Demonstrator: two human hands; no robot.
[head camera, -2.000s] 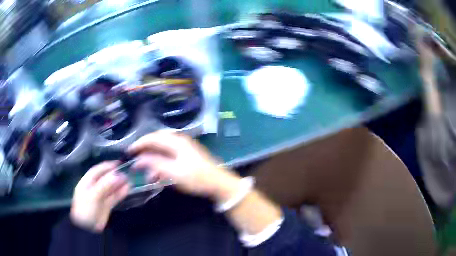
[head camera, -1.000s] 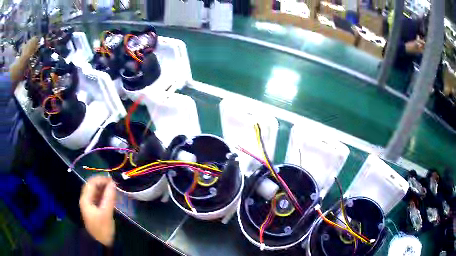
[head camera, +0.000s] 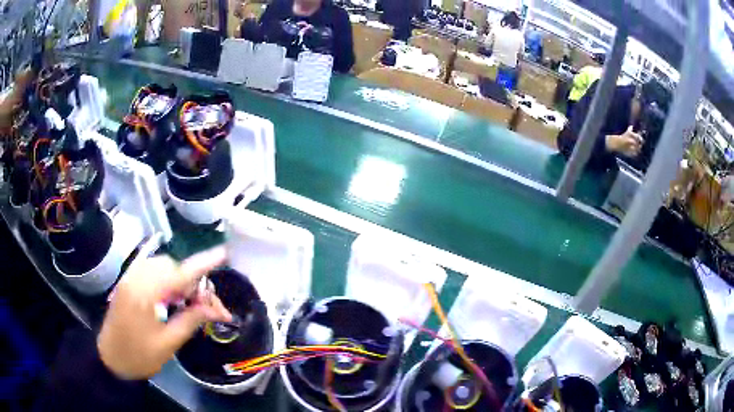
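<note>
My left hand (head camera: 165, 310) is blurred at the lower left, over the rim of the leftmost front white round housing (head camera: 261, 342) with a black inside. Its fingers are bent around a small whitish and reddish spot; whether they hold it cannot be told. A yellowish ring shows low in this housing, just past the fingertips. Red, yellow and black leads (head camera: 306, 352) run from the second housing (head camera: 299, 390), their white plug end lying over the first. More housings (head camera: 414, 394) with leads follow to the right. My right hand is not in view.
Joined camera units (head camera: 201, 173) with black heads and orange leads stand at the left and back left. Loose black camera heads (head camera: 656, 374) lie at the lower right. A pale rail (head camera: 386, 229) and grey posts (head camera: 599, 273) cross the green bench. People stand beyond it.
The view has swung, so the housings sit lower and further left. My left hand has moved in over the leftmost front housing. The purple and red leads rising from it no longer show clearly.
</note>
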